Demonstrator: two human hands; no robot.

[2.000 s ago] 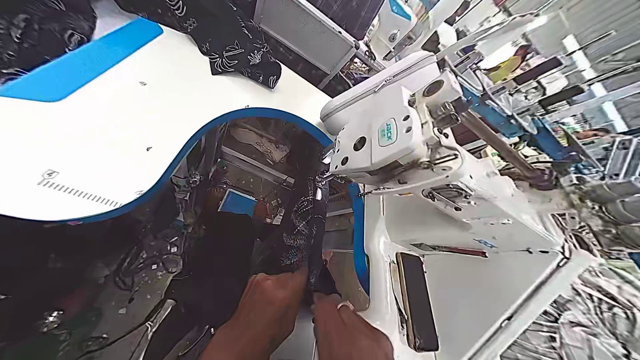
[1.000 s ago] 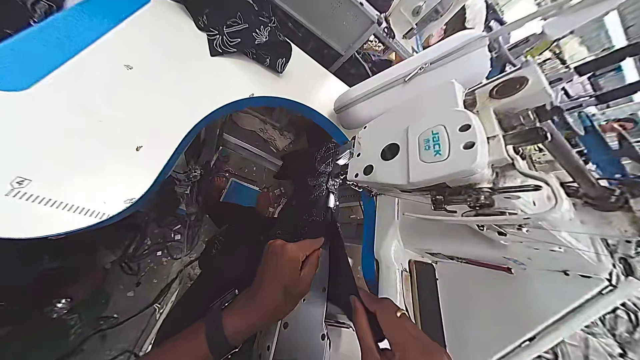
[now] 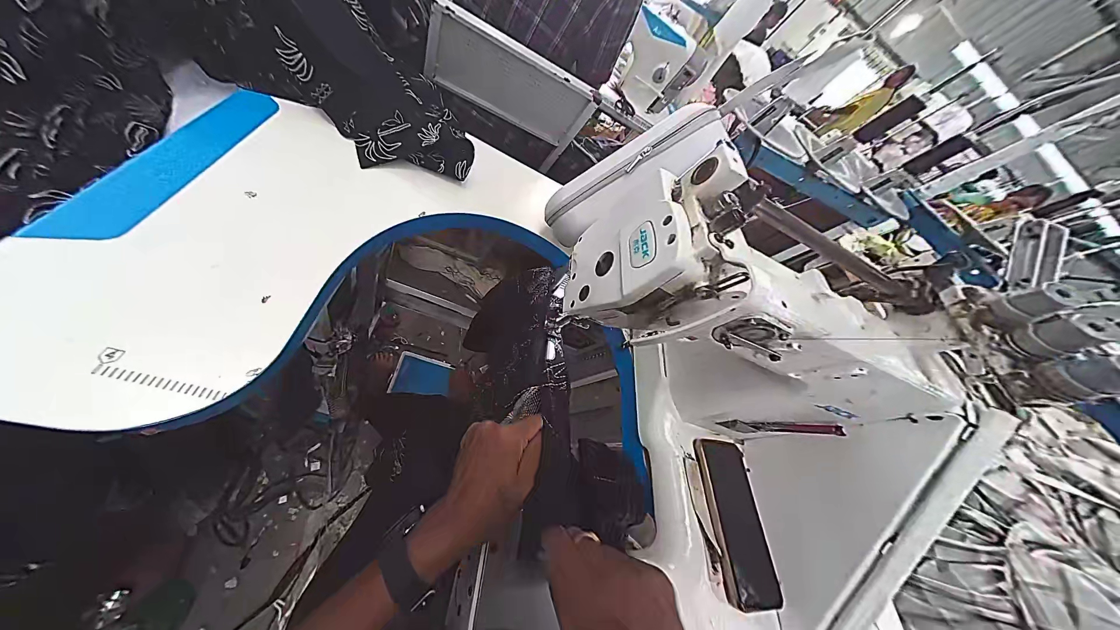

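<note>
A white Jack industrial sewing machine [image 3: 639, 254] stands right of centre, its needle area over a dark patterned fabric piece [image 3: 529, 350]. My left hand [image 3: 499, 459], with a dark band at the wrist, is closed on the fabric just below the machine's head. Lower and to the right, my right hand [image 3: 604, 577] grips the dark cloth near its lower part; a ring shows on a finger, and its fingertips are partly hidden. The cloth runs between both hands up to the machine.
The white table [image 3: 210, 289] has a blue edge curving around an opening. Dark printed garments [image 3: 394, 114] lie on its far side. A phone [image 3: 739, 525] and a thin red tool [image 3: 787, 428] rest on the machine's bed at right. People and other machines are in the background.
My right hand was lower on a strip of cloth held apart from the machine's edge a second ago; it is now nearer my left hand. The view has shifted somewhat.
</note>
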